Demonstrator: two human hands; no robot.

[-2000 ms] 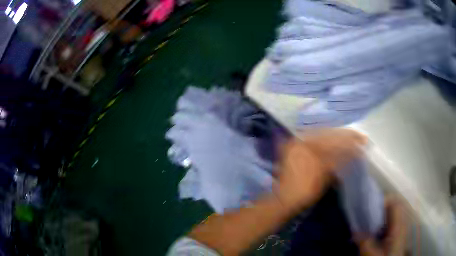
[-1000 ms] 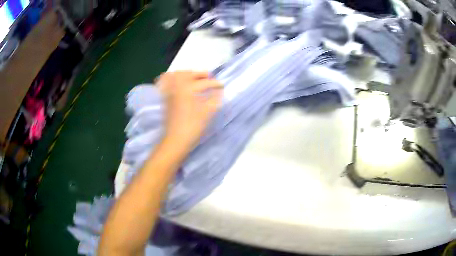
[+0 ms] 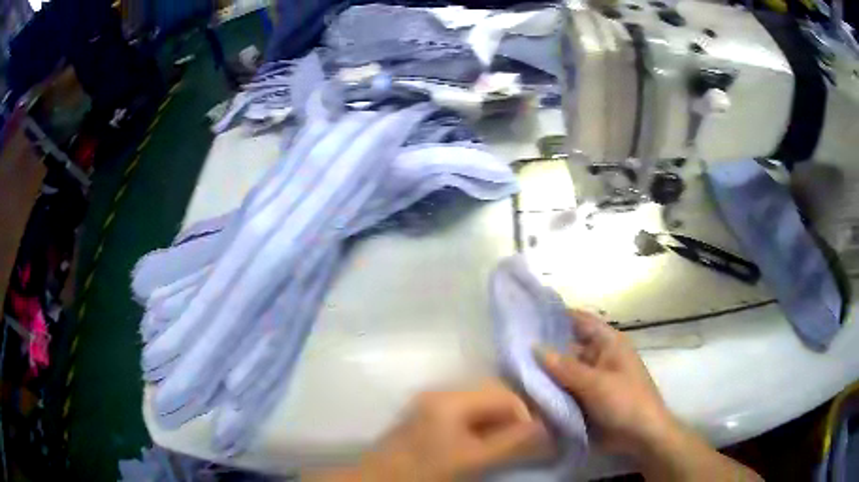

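Note:
A light-blue collar piece (image 3: pixel 527 325) is held over the table front, left of the needle plate. My right hand (image 3: pixel 607 377) grips it, thumb on top. My left hand (image 3: pixel 471 433) is blurred at the piece's lower end; its fingers are bent, and whether they grip the cloth is unclear. A fanned stack of collar strips (image 3: pixel 273 254) lies on the table at left. Black thread snips (image 3: pixel 713 257) lie right of the needle. A single blue strip (image 3: pixel 777 249) lies right of the snips.
The sewing machine head (image 3: pixel 678 85) stands at the upper right, with its presser foot (image 3: pixel 617 188) over the lit needle plate (image 3: pixel 603 273). Tied fabric bundles (image 3: pixel 396 42) lie behind the stack. Loose pieces (image 3: pixel 151 466) show below the table edge at lower left.
The view has swung right, towards the machine. My left hand has left the stack and is now beside the collar piece. My right hand has come into view, holding that piece.

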